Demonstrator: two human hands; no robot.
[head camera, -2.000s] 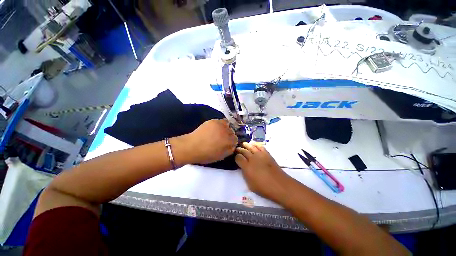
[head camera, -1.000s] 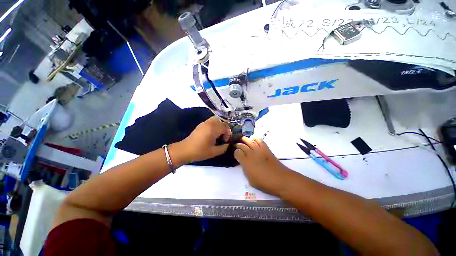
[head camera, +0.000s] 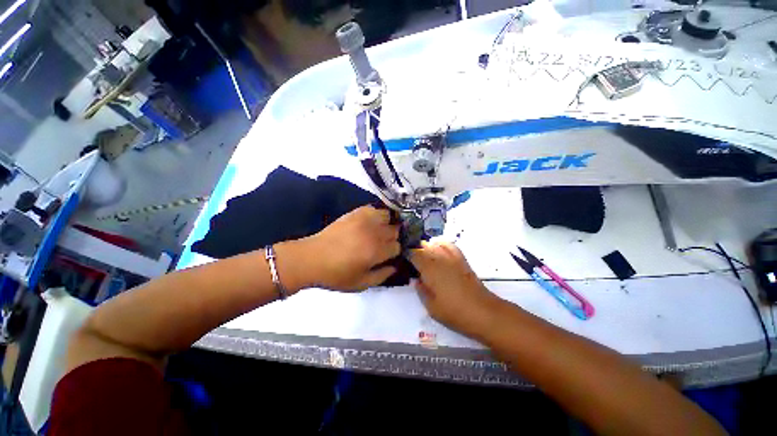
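A black garment panel lies flat on the white table, left of the needle area. My left hand is closed on its right end, just left of the presser foot. My right hand has its fingertips on the black cloth in front of the presser foot, beside my left fingers. The white sewing machine with blue "JACK" lettering stands over the cloth. The fingertips and the cloth edge at the needle are partly hidden, and any small part there cannot be told apart.
Thread snips with pink and light-blue handles lie right of my right hand. A small black swatch and a rounded black piece lie farther right. A ruler strip runs along the front edge. A dark device with a cable is at far right.
The camera view has shifted between frames. My left hand is turned slightly differently and covers more of the panel's right end. Both hands remain at the needle area.
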